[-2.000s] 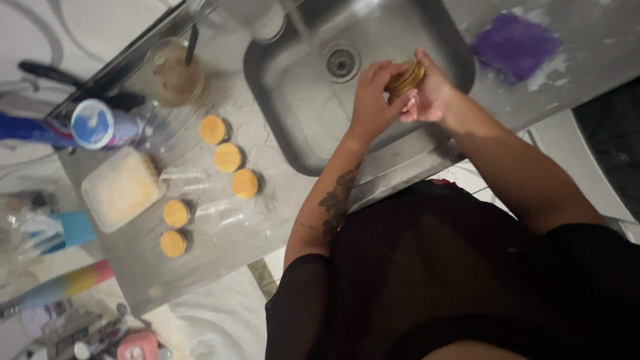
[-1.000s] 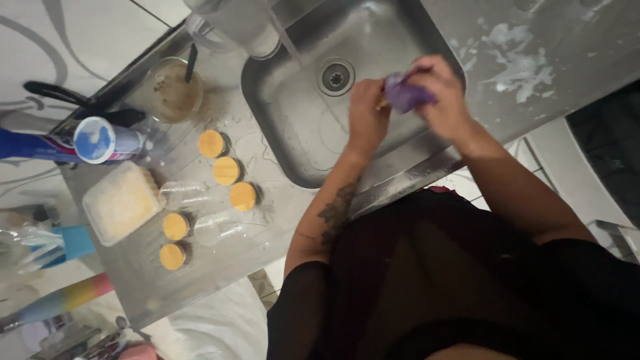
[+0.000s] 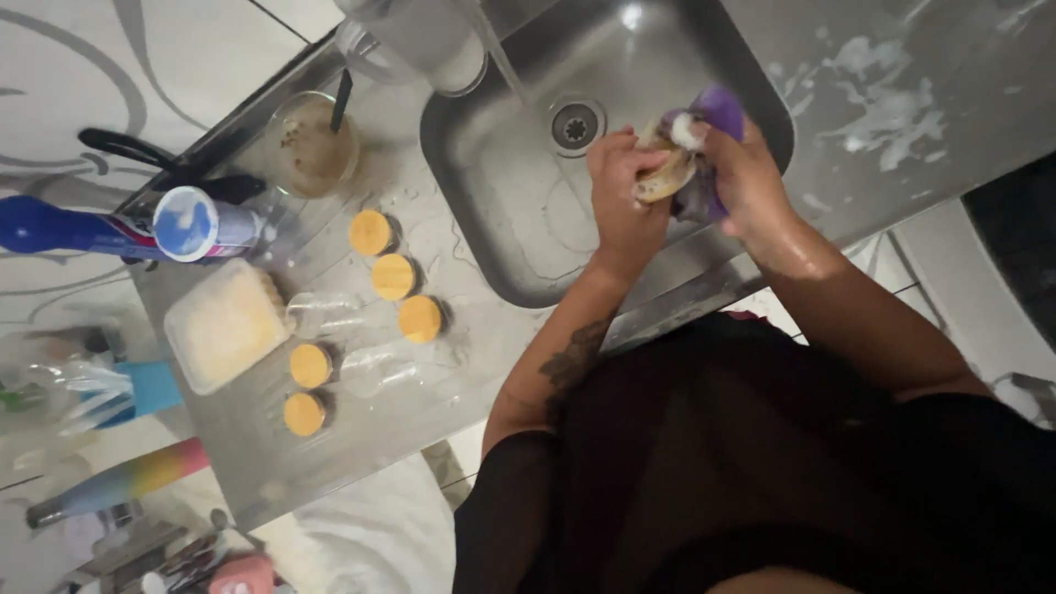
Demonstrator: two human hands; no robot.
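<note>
Over the right part of the steel sink (image 3: 528, 206), my left hand (image 3: 631, 198) grips a round yellowish-brown lid-like piece (image 3: 664, 177), its exact kind unclear. My right hand (image 3: 747, 177) presses a purple cloth or sponge (image 3: 719, 114) with white foam against it. Water runs from above into the basin, left of the drain (image 3: 577, 125). On the counter to the left stand several round pieces with yellow-orange tops, one of them (image 3: 393, 276) in a row of three, beside clear glass or plastic vessels (image 3: 326, 312) lying down.
A glass bowl (image 3: 309, 157) with brownish liquid and a dark handle stands left of the sink. Farther left are a white-and-blue tub (image 3: 188, 224), a blue bottle (image 3: 49, 227) and a clear container (image 3: 223, 330) with pale contents. Foam (image 3: 887, 91) lies on the right counter.
The purple cloth or sponge lay on the right counter two seconds ago. It is now in my right hand against the round piece, and foam marks show where it lay.
</note>
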